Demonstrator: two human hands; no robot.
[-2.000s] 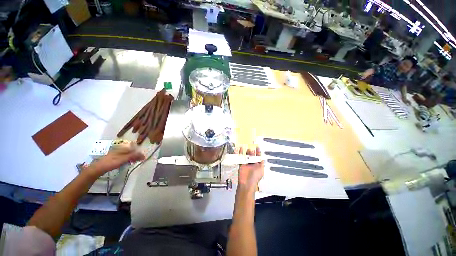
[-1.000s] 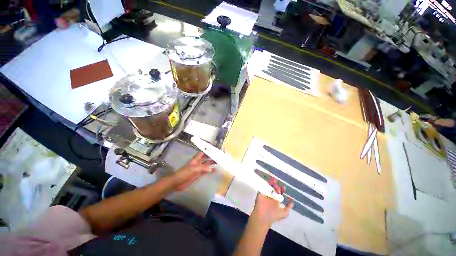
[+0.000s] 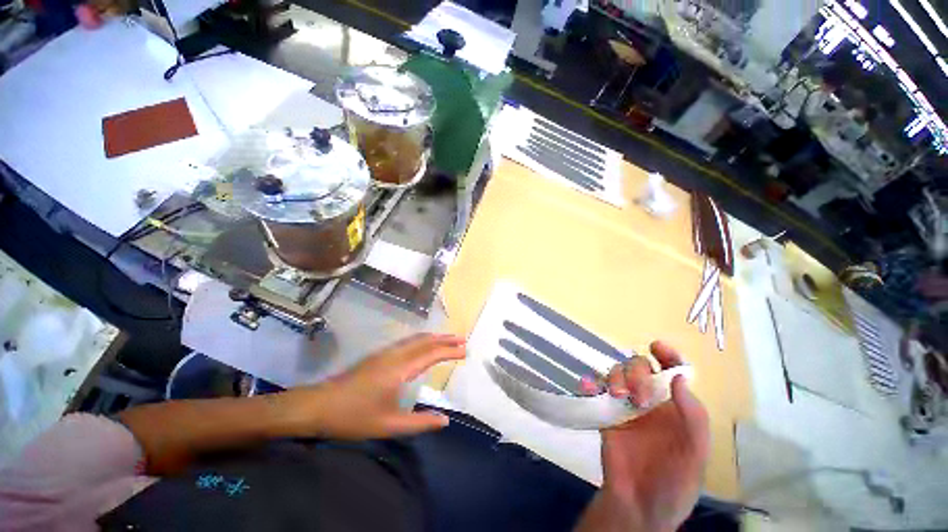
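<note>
My right hand point(image 3: 655, 436) grips one end of a strap piece point(image 3: 567, 407), which curves down to the left with its pale face showing, over the near edge of a pale paper sheet point(image 3: 473, 387). Several dark grey strips point(image 3: 567, 330) lie in a row on that sheet, just behind the held piece. My left hand point(image 3: 400, 384) is open and empty, fingers apart, left of the sheet and not touching the strap.
The machine with two clear tanks point(image 3: 317, 234) and a green housing point(image 3: 457, 104) stands left. More grey strips point(image 3: 567, 151) lie at the board's far end. Brown strips with white pieces point(image 3: 710, 234) lie right. A red-brown rectangle point(image 3: 149, 127) lies on the left table.
The strap piece has come away from the machine and moved right with my right hand, now curved over the sheet. My left hand stays open near the board's left edge. The view has shifted.
</note>
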